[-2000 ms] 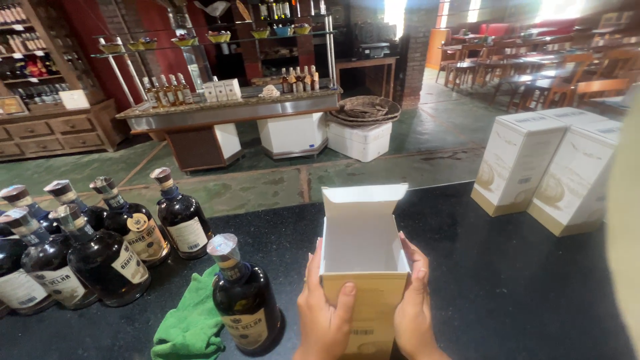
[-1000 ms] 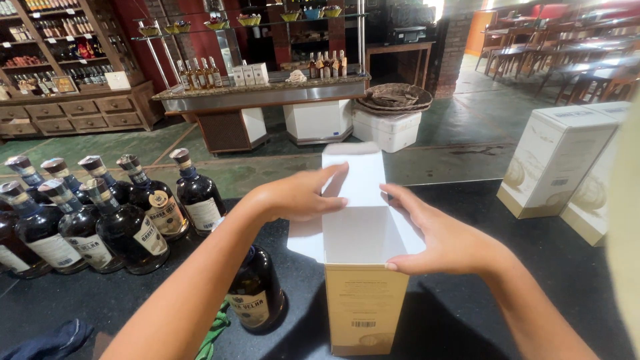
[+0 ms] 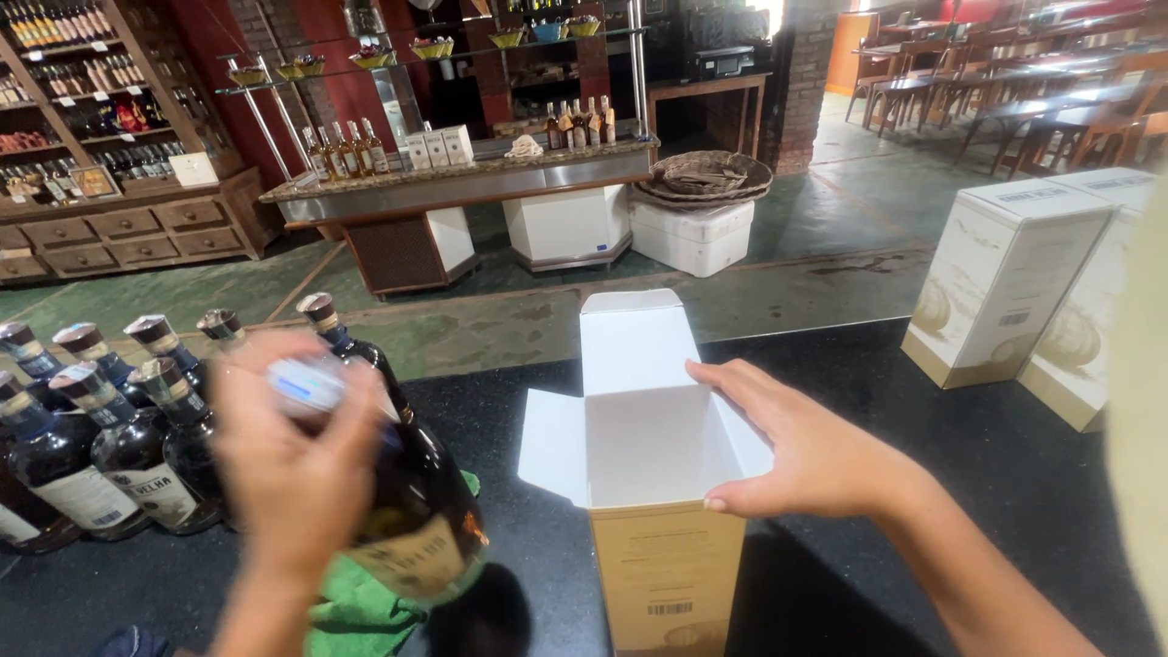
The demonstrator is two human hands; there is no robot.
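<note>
My left hand (image 3: 301,456), blurred, grips the capped neck of a dark glass liquor bottle (image 3: 415,511). The bottle tilts above the black counter, over a green cloth (image 3: 360,607), its label facing me. An upright cardboard bottle box (image 3: 671,575), tan outside and white inside, stands in front of me with its top flaps open. My right hand (image 3: 785,438) holds the box's upper right edge between thumb and fingers. The inside that shows is white; its bottom is hidden.
Several dark liquor bottles (image 3: 137,456) stand grouped at the left. Closed white and tan boxes (image 3: 1013,274) stand at the right on the black stone counter (image 3: 821,383). Dark blue fabric (image 3: 132,641) lies at the lower left. Beyond the counter is a display stand (image 3: 474,178).
My left hand has left the box flaps and taken the bottle by its neck; that bottle stood on the counter beside the green cloth before. My right hand stays on the box.
</note>
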